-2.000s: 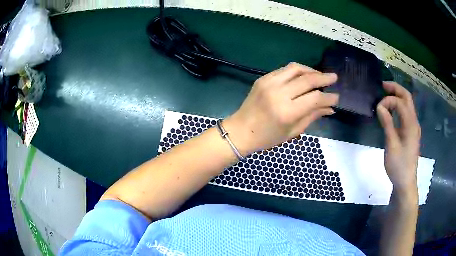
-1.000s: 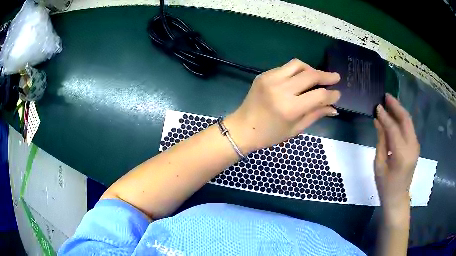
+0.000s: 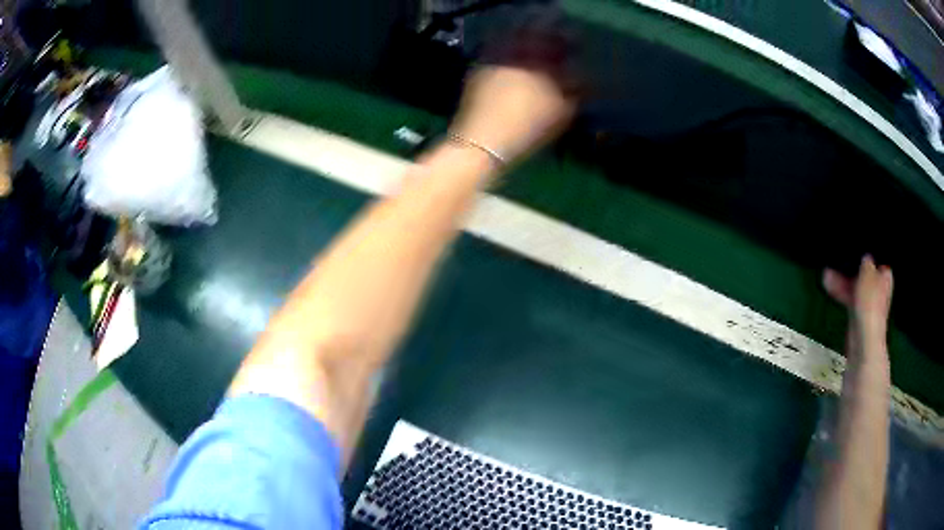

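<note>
My left hand [image 3: 518, 107] is stretched far forward over the green conveyor belt [image 3: 621, 215]. It is blurred, and a dark smear [image 3: 528, 47] covers its fingertips, so I cannot tell whether it holds anything. My right hand [image 3: 864, 290] is over the belt at the right, fingers apart, with nothing visible in it. The sheet of black dots [image 3: 497, 494] lies on the green bench [image 3: 580, 362] at the bottom edge of the picture, partly cut off. Dark shapes [image 3: 662, 155] on the belt are too dim to make out.
A worn cream rail [image 3: 580, 257] runs between bench and belt. A grey post [image 3: 192, 62] rises from its left end. A whitish plastic bag [image 3: 150, 155] and a small tied bag with a paper tag [image 3: 119, 331] are at the left bench edge.
Both hands have left the bench and moved forward over the belt. The black unit and its coiled cord are gone from the bench. The view has shifted forward, and the sheet now sits lower.
</note>
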